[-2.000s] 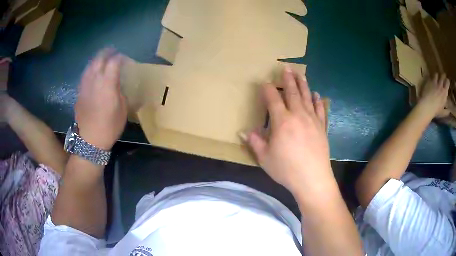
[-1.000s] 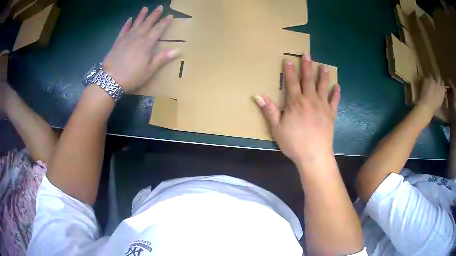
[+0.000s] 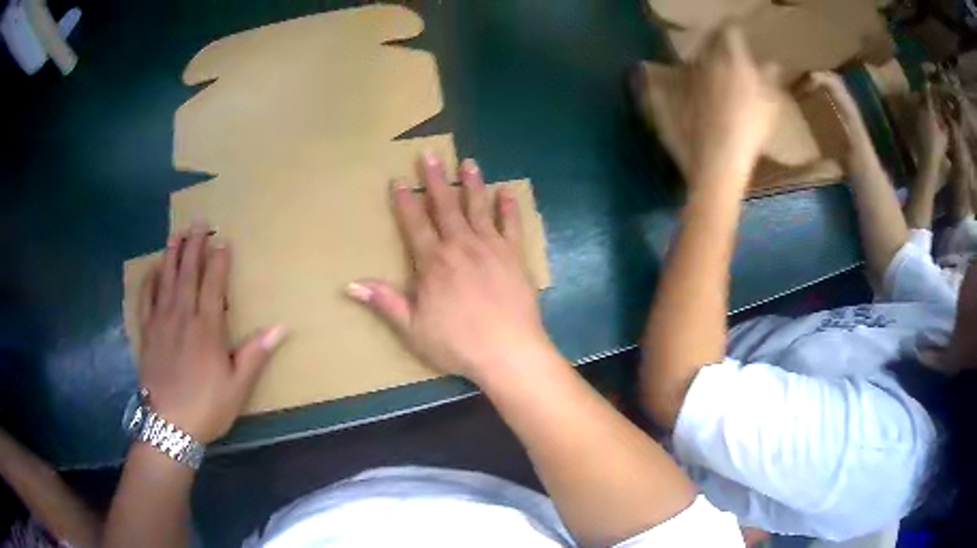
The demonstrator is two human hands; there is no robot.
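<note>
A flat brown cardboard box blank [image 3: 305, 214] lies on the dark green table, with notched edges and its lid panel at the far side. My left hand [image 3: 193, 337] rests palm down on its left side flap, fingers slightly apart. My right hand [image 3: 461, 278] rests palm down on its right side flap, fingers spread. The lock slots are hidden under my hands. Neither hand grips the blank.
A person at right, in a white shirt [image 3: 803, 428], works with cardboard pieces [image 3: 798, 128]. More hands and arms show farther right. A whitish object [image 3: 41, 32] lies at the far left of the table [image 3: 568, 118]. Another forearm [image 3: 43, 492] shows at lower left.
My view has turned to the right. The front and side panels, partly raised at first, now lie flat. My left hand has come from the far left side onto the near left side flap.
</note>
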